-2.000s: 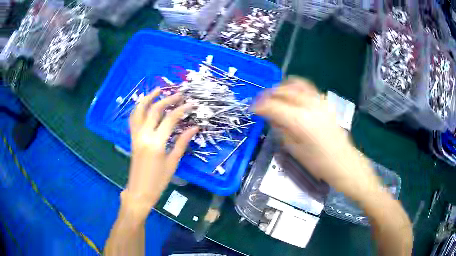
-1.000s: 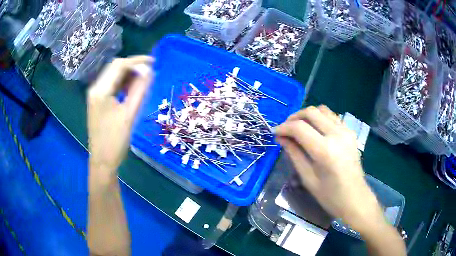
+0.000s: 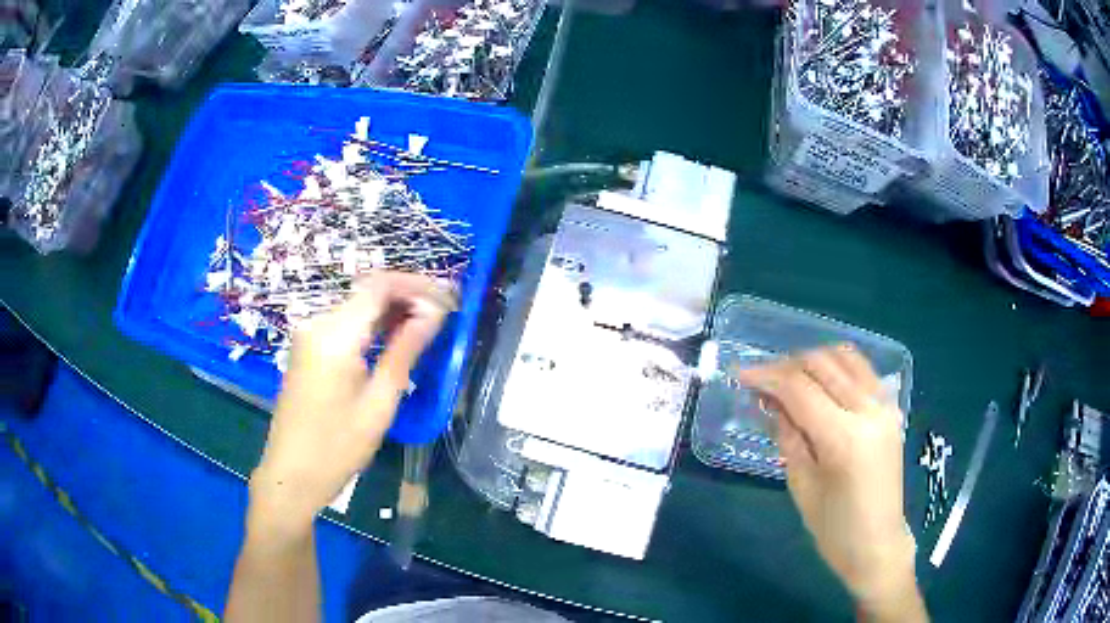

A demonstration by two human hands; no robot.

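Note:
A heap of thin wired parts with white end blocks (image 3: 323,237) lies in the blue tray (image 3: 144,274). My left hand (image 3: 347,377) is over the tray's lower right side, thumb and fingers curled together and blurred; I cannot tell if it holds anything. My right hand (image 3: 840,438) is over the clear working box (image 3: 895,365). Its fingertips pinch a small wired part whose white block (image 3: 708,360) points left, at the right edge of the bench fixture (image 3: 609,335). The fixture is a silver-white box with dark slots and holes. The clear box holds some parts, seen unclearly.
Clear boxes full of parts stand at the back (image 3: 463,49), upper right (image 3: 840,158) and far left (image 3: 61,158). Right of the working box lie a few loose parts (image 3: 935,469), a pale strip (image 3: 968,487) and dark thin tools (image 3: 1029,396). A cable (image 3: 578,168) runs behind the fixture.
The view has shifted right, uncovering the fixture. My right hand has moved from the tray's right edge to over the clear box. My left hand has moved from the tray's left edge to its lower right.

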